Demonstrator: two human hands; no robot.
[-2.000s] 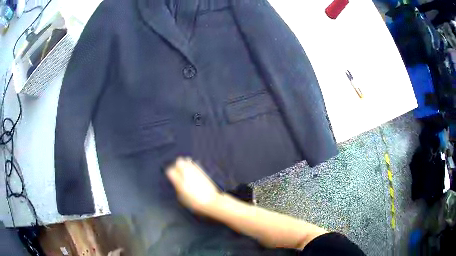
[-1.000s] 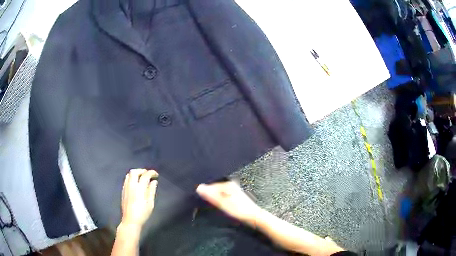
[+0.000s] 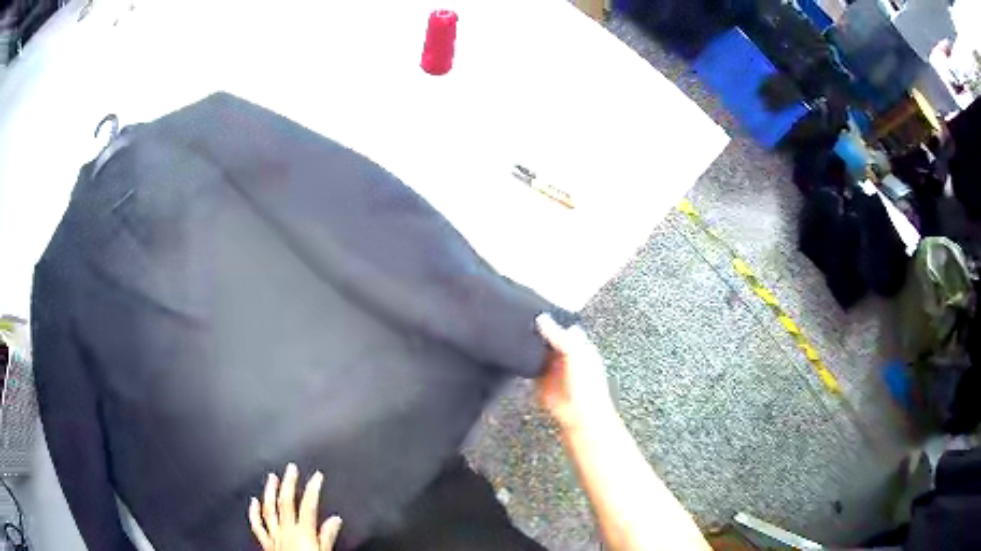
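A dark suit jacket [image 3: 290, 291] lies spread on the white table, its body blurred. A hanger hook [image 3: 105, 131] stands out at its collar. My right hand [image 3: 562, 371] grips the cuff end of the sleeve nearest the table's right corner. My left hand [image 3: 293, 519] is at the bottom edge of the picture, over the lower part of the jacket, fingers spread and holding nothing; its wrist is cut off. Thread snips [image 3: 543, 186] with an orange handle lie on the table beyond the sleeve.
A red thread cone [image 3: 439, 43] is on the white table [image 3: 635, 140]. Speckled floor with yellow tape [image 3: 769, 296] is at the right. Blue bins [image 3: 750, 86] and dark garment piles [image 3: 855, 237] stand beyond. Part of a white basket [image 3: 15, 404] shows at the left edge.
The view has shifted, bringing the hanger hook into sight. My right hand has moved from the jacket's hem to the sleeve end and taken hold of it. My left hand stays low on the jacket.
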